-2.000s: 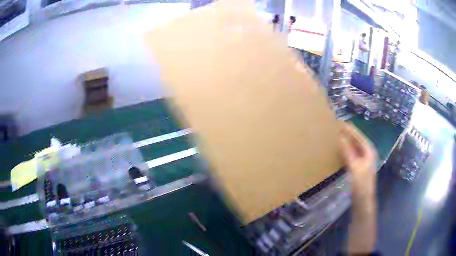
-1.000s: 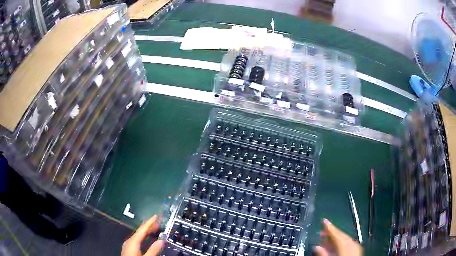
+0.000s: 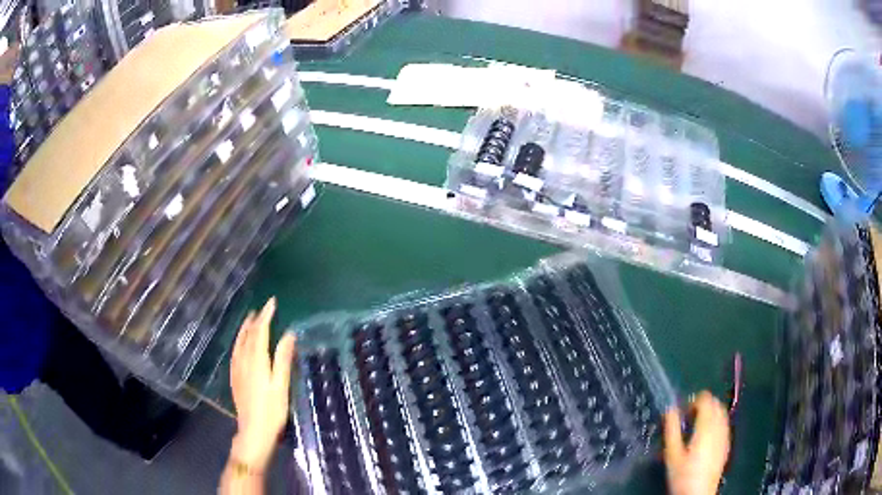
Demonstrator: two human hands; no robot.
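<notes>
A clear blister tray (image 3: 464, 387) filled with rows of black parts lies in front of me, turned so its rows run away from me. My left hand (image 3: 259, 377) is at the tray's left edge, fingers extended and apart; it does not visibly grip the tray. My right hand (image 3: 696, 445) is at the tray's right edge, fingers bent around the edge. The tray's near edge is cut off by the picture's bottom.
A tall tray stack (image 3: 184, 203) with a cardboard cover (image 3: 126, 106) stands left; another stack (image 3: 834, 367) stands right. A sorting tray (image 3: 619, 174) with few black parts lies behind, near pale sheets (image 3: 474, 85) and a blue fan (image 3: 856, 116). A reddish stick (image 3: 737, 377) lies right.
Since one second ago, the filled tray has turned about a quarter turn, and both hands have moved up to its sides. Earlier, my right hand held a cardboard sheet, now out of it.
</notes>
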